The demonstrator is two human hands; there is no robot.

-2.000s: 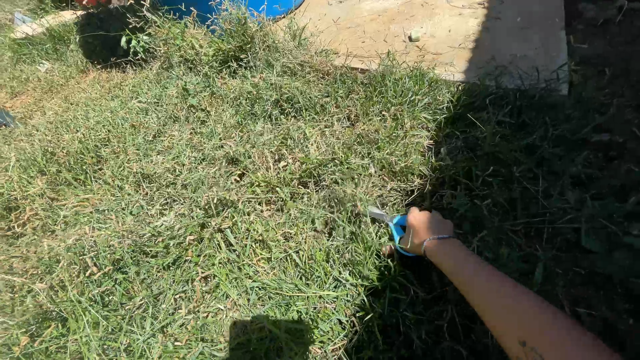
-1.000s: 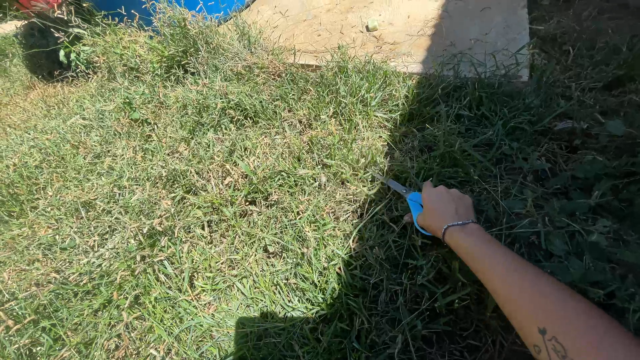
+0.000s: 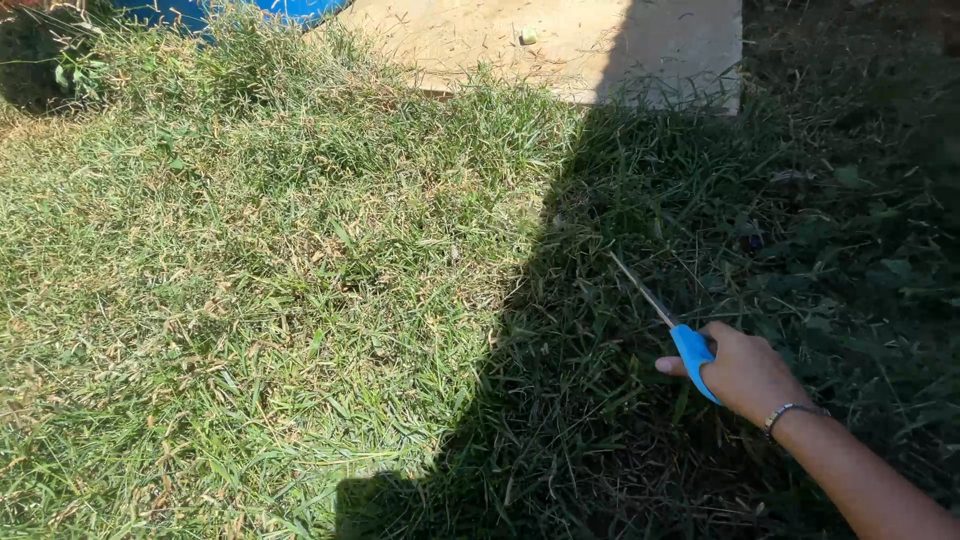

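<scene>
My right hand (image 3: 742, 371), with a bracelet at its wrist, holds a pair of scissors (image 3: 691, 349) by their blue handles at the right of the view. The metal blades point up and to the left, over shaded grass (image 3: 577, 375); whether their tips touch it I cannot tell. The blades look closed or nearly so. Sunlit grass (image 3: 300, 300), green mixed with dry stalks, covers the left and middle. My left hand is out of the frame.
A flat tan board (image 3: 480, 45) lies at the top, partly shaded, with a small pale green object (image 3: 529, 35) on it. Something blue (image 3: 292, 9) stands beyond the taller grass at the upper left. Darker leafy plants (image 3: 847, 277) grow at the right.
My right hand and the scissors, at the boundary of sunlight and shade two seconds ago, are now further right within the shade. The hand keeps hold of the scissors.
</scene>
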